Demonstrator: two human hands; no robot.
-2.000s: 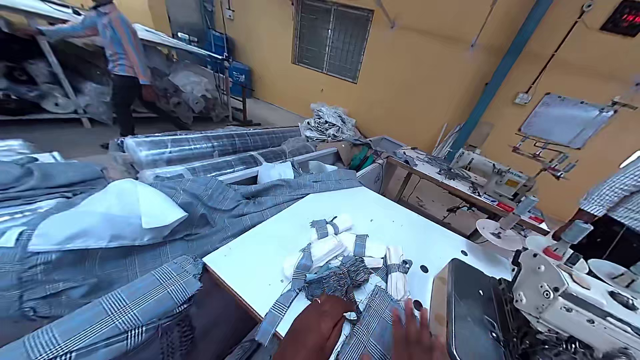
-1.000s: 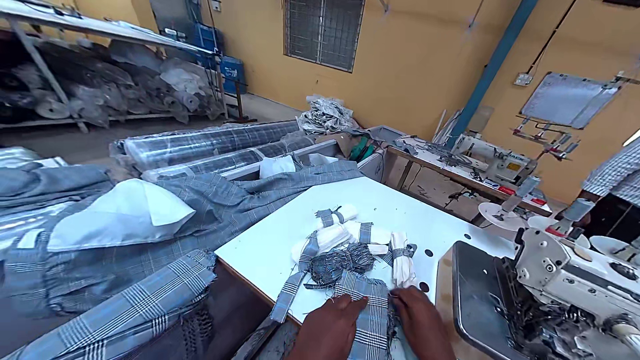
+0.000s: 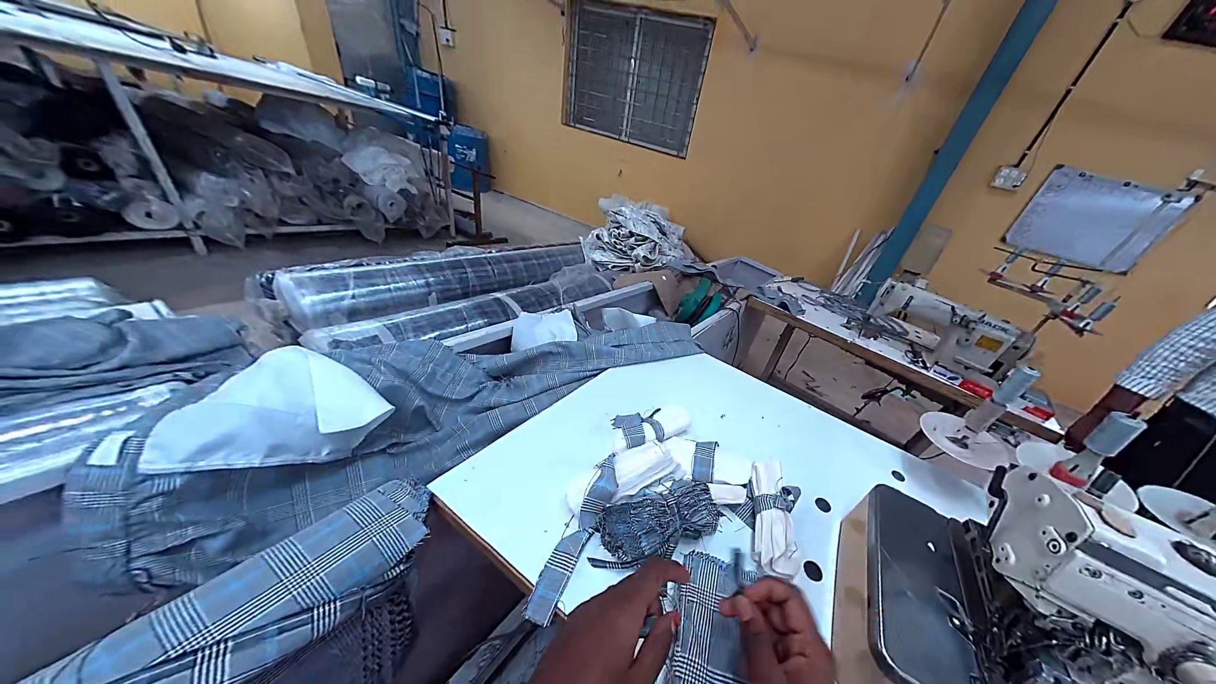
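Observation:
A folded grey plaid cloth piece (image 3: 705, 617) lies at the near edge of the white table (image 3: 655, 385), between my hands. My left hand (image 3: 622, 622) is at its left side, thumb and finger pinching near the edge, with a bit of green at the fingers. My right hand (image 3: 781, 627) pinches a small dark narrow thing, too blurred to name, over the cloth's right side. Just beyond lie a tied bundle of dark plaid strips (image 3: 655, 522) and several white cloth rolls (image 3: 774, 518) bound with plaid strips.
Grey plaid fabric (image 3: 456, 389) drapes at the left, with white cloth (image 3: 271, 408) on it. Plastic-wrapped fabric rolls (image 3: 427, 285) lie behind. A sewing machine (image 3: 1092, 551) stands close on the right, another (image 3: 955, 323) farther back. A person's arm (image 3: 1140, 385) shows at the right edge.
The right hand has moved from the cloth's far right corner nearer to me and now pinches a small dark thing. The left hand has shifted slightly along the cloth's left side.

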